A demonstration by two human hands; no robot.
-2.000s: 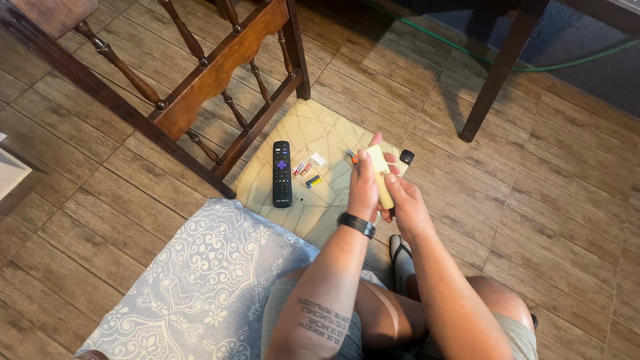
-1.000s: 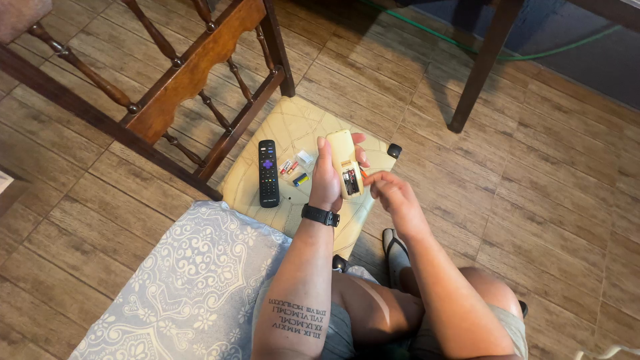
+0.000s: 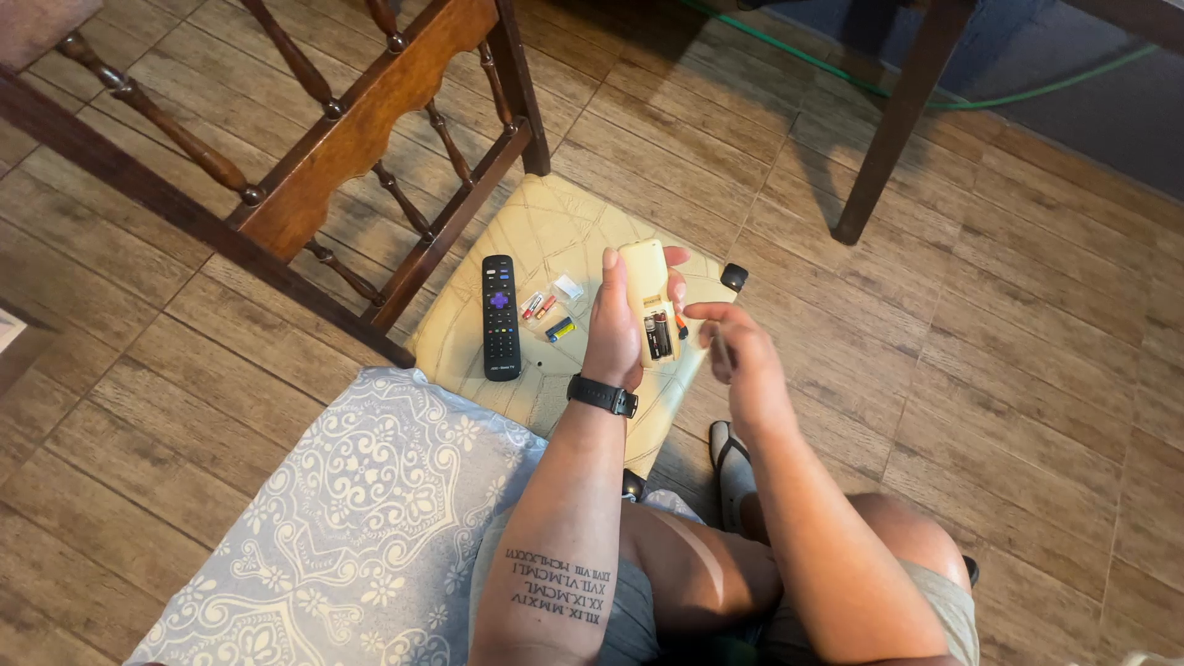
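Note:
My left hand (image 3: 612, 319) holds a cream remote control (image 3: 646, 270) over the chair seat, back side up, its battery compartment uncovered. Two dark batteries (image 3: 658, 335) lie side by side in that compartment. Just right of it is my right hand (image 3: 747, 356), fingers bent and blurred; whether it holds anything is unclear. A black remote control (image 3: 500, 319) with a purple pad lies on the seat. Beside it are small red-and-white batteries (image 3: 538, 307), a blue-and-yellow battery (image 3: 561, 329) and a small clear packet (image 3: 568, 287). A small orange-and-black object (image 3: 683, 327) shows behind the cream remote.
The cream padded chair seat (image 3: 453, 356) has a wooden spindled back (image 3: 356, 139) at upper left. A patterned grey cloth (image 3: 370, 518) covers the surface at lower left. A dark wooden furniture leg (image 3: 902, 120) and a green hose (image 3: 823, 65) are at upper right, above a wood-look tiled floor (image 3: 1008, 370).
The cream remote was gripped by both hands; now only my left hand holds it, with its battery compartment in sight. My right hand has moved away to the right.

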